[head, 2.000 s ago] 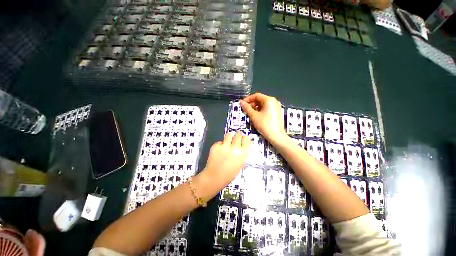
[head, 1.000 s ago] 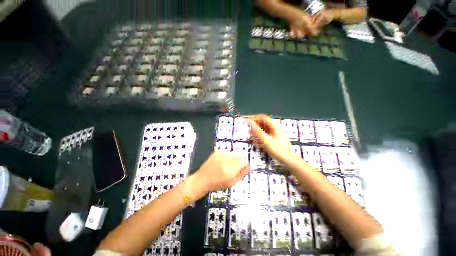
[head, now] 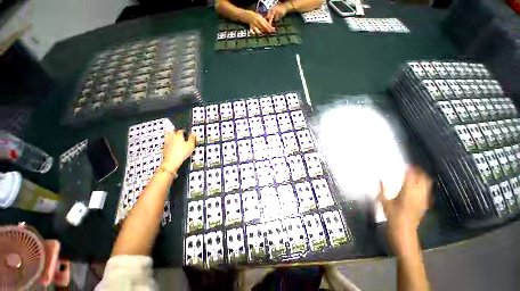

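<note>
The blister tray (head: 255,149) lies flat in front of me, its pockets filled with boards under white die-cut stickers (head: 230,173). My left hand (head: 178,149) is at the tray's left edge, between it and the pile of spare sticker sheets (head: 143,149); whether its fingers hold anything is unclear. My right hand (head: 407,196) is blurred, at the near right edge of a clear plastic sheet or empty tray (head: 359,145) with strong white glare. Its fingers look apart, but what it touches is hidden by glare and blur.
A tall stack of loaded trays (head: 467,122) stands at right, another stack (head: 139,71) at far left. A phone (head: 102,158), white charger (head: 97,199), bottle (head: 24,152), drink cup (head: 28,193) and pink fan (head: 23,258) are at left. Another person's hands (head: 263,21) work opposite.
My hands have left the tray's top row and moved apart, the left to the tray's left edge, the right far to the right. The view has shifted, showing the right stack and the whole tray.
</note>
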